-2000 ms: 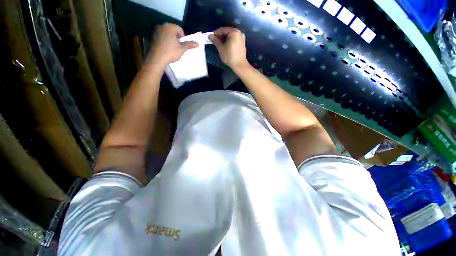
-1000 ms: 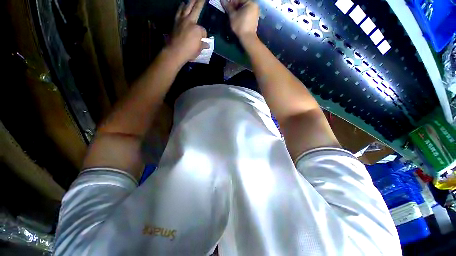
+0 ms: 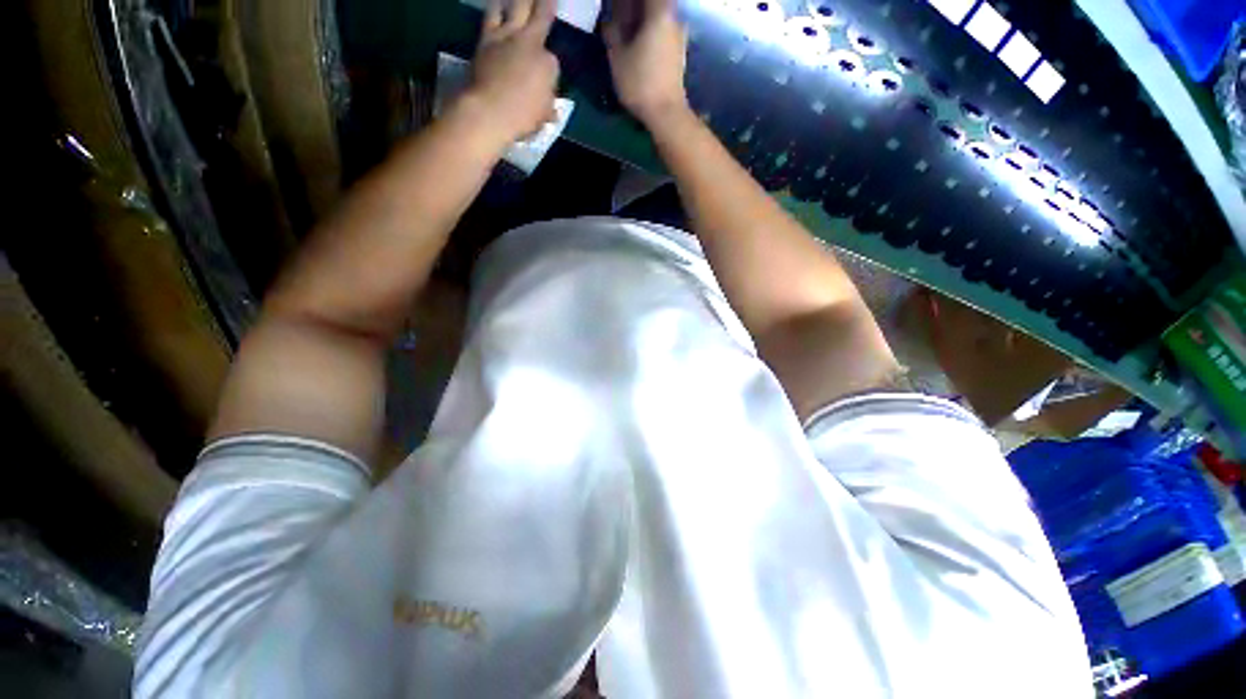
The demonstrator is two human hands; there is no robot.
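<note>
My left hand (image 3: 517, 71) is at the top edge, fingers pointing up. A white label sheet (image 3: 541, 139) sticks out from under its palm, held there. My right hand (image 3: 648, 58) is just to the right, over the black parts; its fingertips are dark, blurred and cut off by the top edge, so what they hold is hidden. A white piece (image 3: 579, 12) lies between the two hands at the top edge. Glossy black parts (image 3: 875, 184) lie in long rows with round holes and bright reflections. Several white labels (image 3: 1018, 55) sit in a row on them at the upper right.
Brown cardboard sheets (image 3: 178, 260) stand on the left, some in plastic. A green carton (image 3: 1213, 341) is at the bench's right end. Blue plastic bins (image 3: 1120, 519) stand lower right, near an open cardboard box (image 3: 987, 358). A pale bench edge curves along the right.
Both hands have moved up from holding the sheet between them to the top edge. Over the last second my right hand shifted slightly left and down; the sheet stays with my left hand.
</note>
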